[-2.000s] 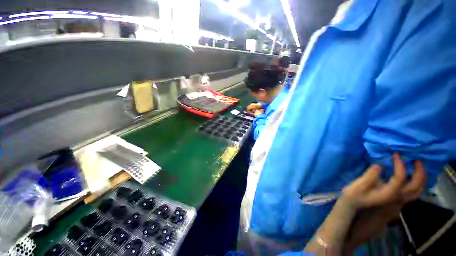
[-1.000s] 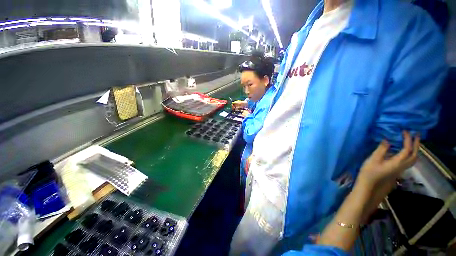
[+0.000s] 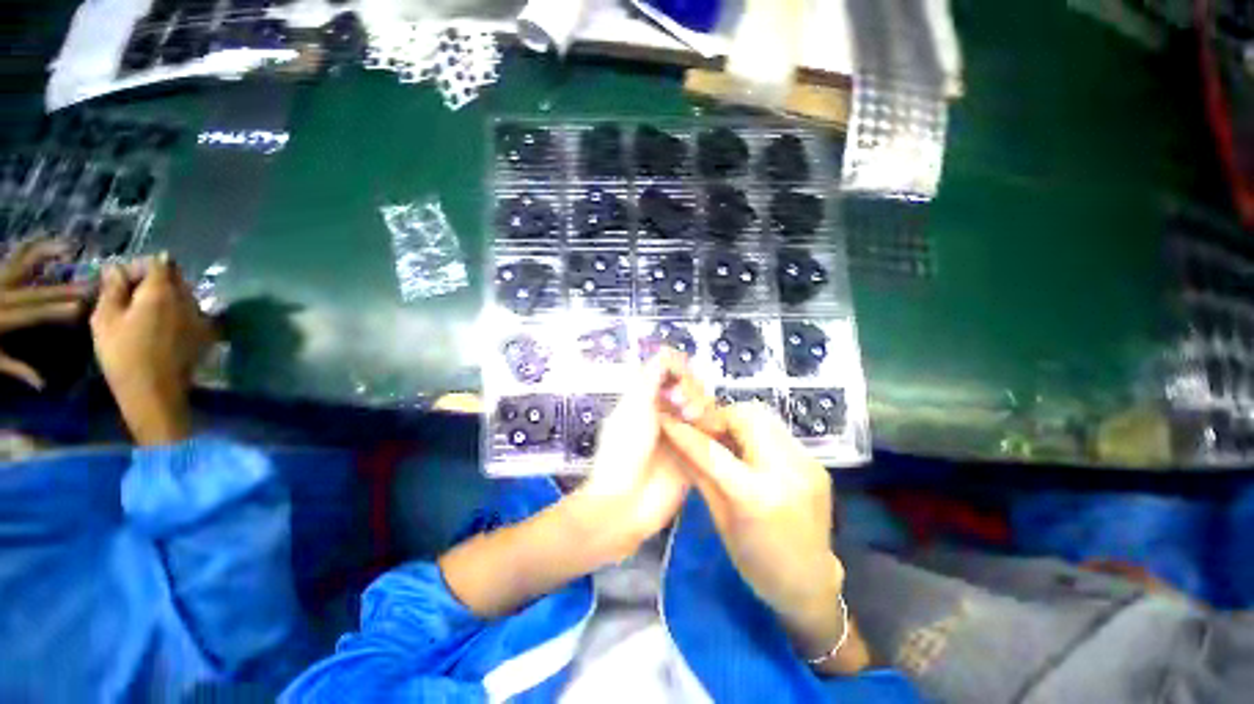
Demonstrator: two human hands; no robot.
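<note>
A clear ribbed tray (image 3: 851, 337) lies on the green bench, with black moulded parts (image 3: 670, 278) in its pockets. Small bright ring spots show on the parts in the nearer rows. My left hand (image 3: 635, 461) is over the tray's near edge, its fingers partly hidden and blurred. My right hand (image 3: 770, 495), with a bracelet at the wrist, meets it, fingertips together at the left hand's fingers. Any small piece between them is too small to tell. The hands cover some front pockets.
A small clear bag (image 3: 425, 249) lies left of the tray. A white punched sheet (image 3: 437, 58), a cardboard strip (image 3: 770, 96) and a dotted sheet (image 3: 894, 131) lie behind. Another worker's hands (image 3: 149, 330) are at the left, by another tray (image 3: 127, 186). More trays are at far right.
The view has swung down from the standing person in blue to the tray. My right hand has left that person's sleeve and is over the tray. My left hand has come into view.
</note>
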